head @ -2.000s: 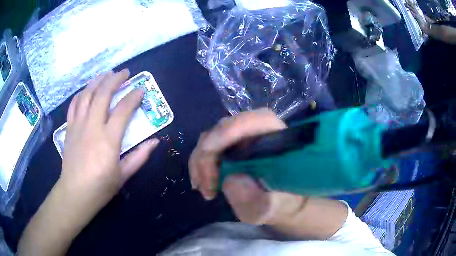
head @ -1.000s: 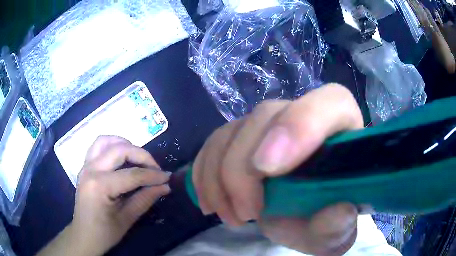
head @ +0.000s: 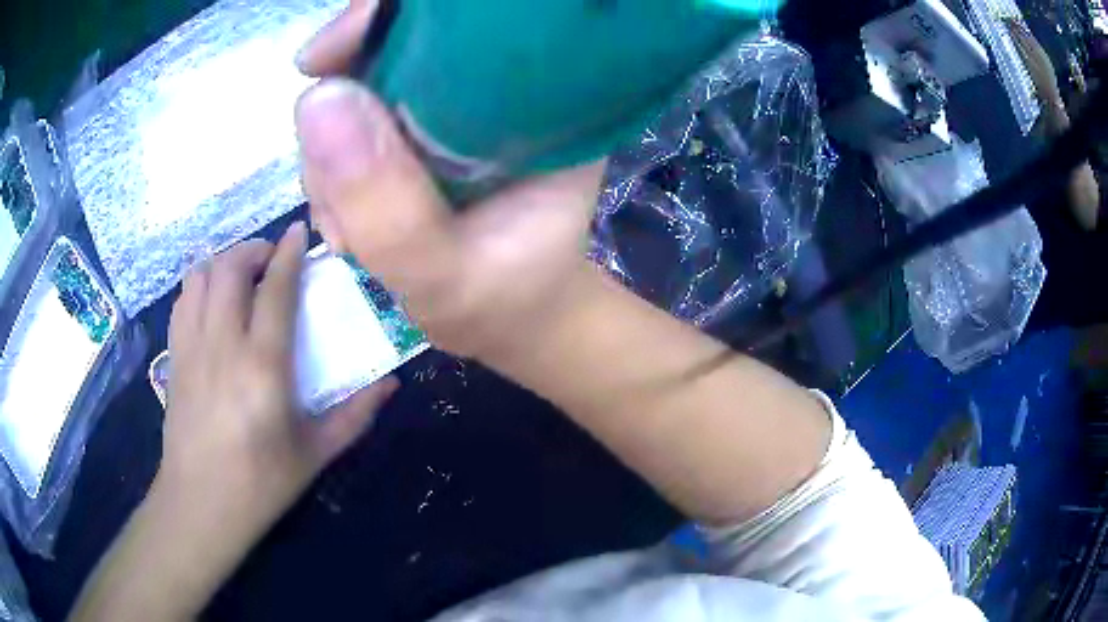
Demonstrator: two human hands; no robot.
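The white phone-like unit (head: 352,334) lies on the black mat, with part of its green circuit board showing at its right end. My left hand (head: 243,352) lies over the unit's left part, fingers spread along its edges. My right hand (head: 413,231) grips the teal electric screwdriver (head: 547,73), raised above the unit's upper right. The driver's tip is hidden behind my right hand. Small screws (head: 444,395) are scattered on the mat right of the unit.
A bubble wrap sheet (head: 182,146) lies at upper left. More units in clear sleeves (head: 49,377) are at far left. A crumpled clear bag (head: 729,182) is behind my right forearm. The black cord (head: 899,249) crosses the right side. A white device (head: 917,61), stacked sheets (head: 966,516) and another person's arm (head: 1079,182) are right.
My left hand has moved from near the driver tip back onto the unit. My right hand has raised the screwdriver up and left, over the unit, turning it steeper.
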